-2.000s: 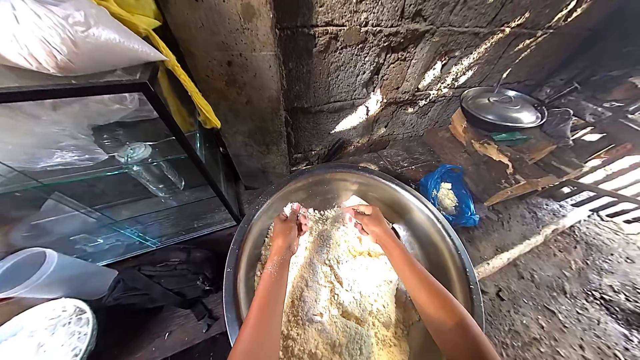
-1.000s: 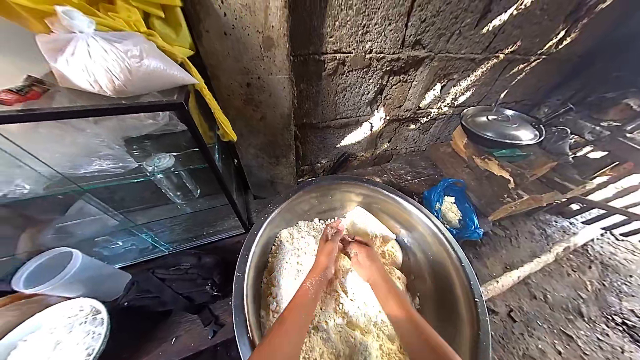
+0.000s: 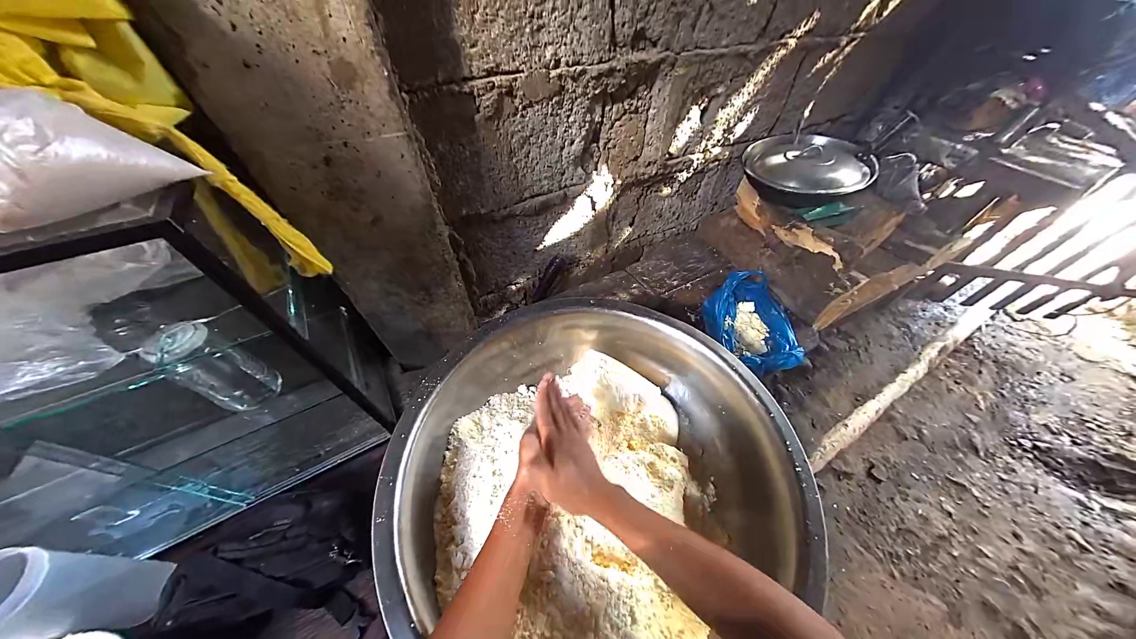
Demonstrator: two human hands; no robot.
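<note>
A large round stainless steel basin (image 3: 754,444) holds a heap of pale, crumbly flour mixture (image 3: 484,444) with yellowish patches. My left hand (image 3: 532,457) and my right hand (image 3: 568,453) are pressed palm to palm above the heap, fingers pointing toward the far rim. Whether anything lies between the palms is hidden. A smooth white lump (image 3: 626,390), perhaps dough, rests just beyond and to the right of my hands, against the mixture.
A glass display case (image 3: 266,337) stands left, with a filled plastic bag (image 3: 71,160) on top. A translucent plastic container (image 3: 80,590) is lower left. Beyond the basin are a blue plastic bag (image 3: 781,342), a lidded pan (image 3: 809,169) and a concrete block wall (image 3: 532,133).
My hands were apart over the mixture two seconds ago, came close together, and now lie palm against palm. The white lump shows more fully than in the earliest frame.
</note>
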